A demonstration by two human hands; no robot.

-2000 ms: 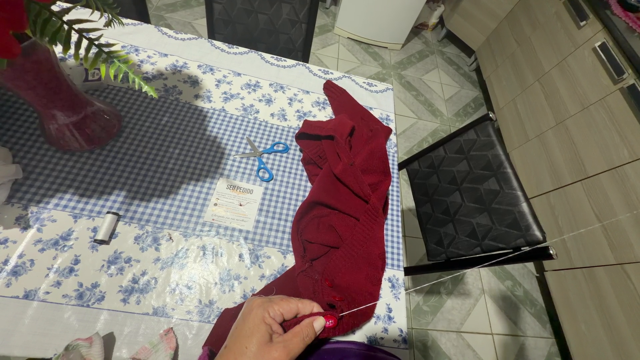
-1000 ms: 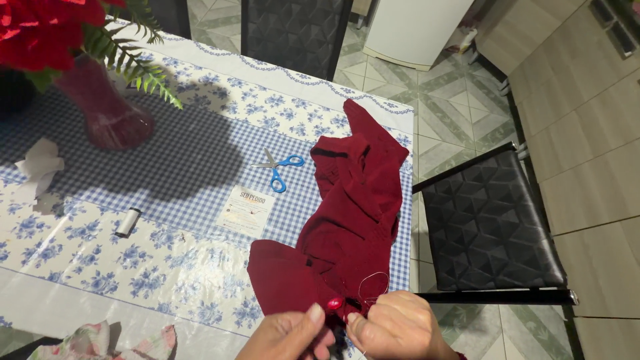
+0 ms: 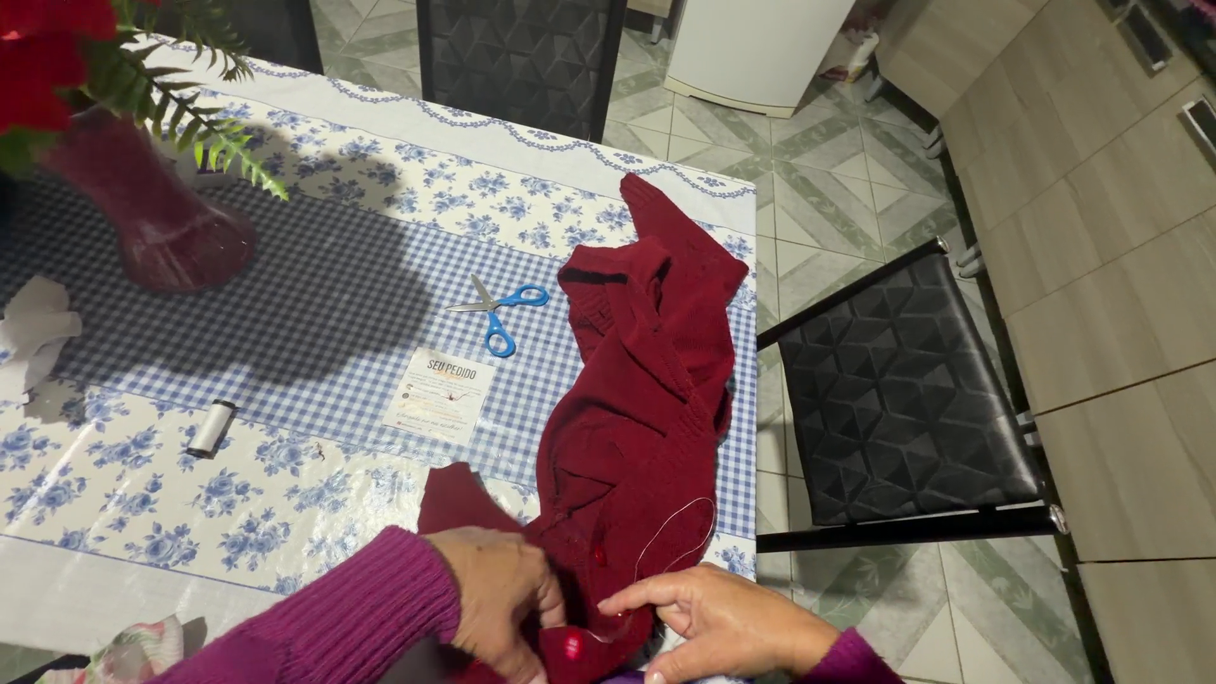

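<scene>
A dark red knitted garment point(image 3: 632, 408) lies bunched along the right end of the table, its lower part between my hands. My left hand point(image 3: 503, 594) grips a fold of it at the bottom, beside a shiny red button point(image 3: 573, 647). With the index finger extended, my right hand point(image 3: 712, 617) touches the cloth just right of the button; whether it holds a needle cannot be seen. A pale thread point(image 3: 665, 537) loops over the fabric above that hand. Blue-handled scissors point(image 3: 499, 309) lie spread on the tablecloth, left of the garment.
A printed card point(image 3: 439, 397) and a white thread spool point(image 3: 212, 428) lie left of the garment. A pink glass vase point(image 3: 180, 228) with red flowers stands at the far left, near crumpled white paper point(image 3: 36, 328). One black chair point(image 3: 902, 399) is at the right, another point(image 3: 518, 57) behind the table.
Two seconds ago a thread stretched taut to the right and only my left hand showed. My right hand has since come in beside it, and the thread now lies in a loose loop.
</scene>
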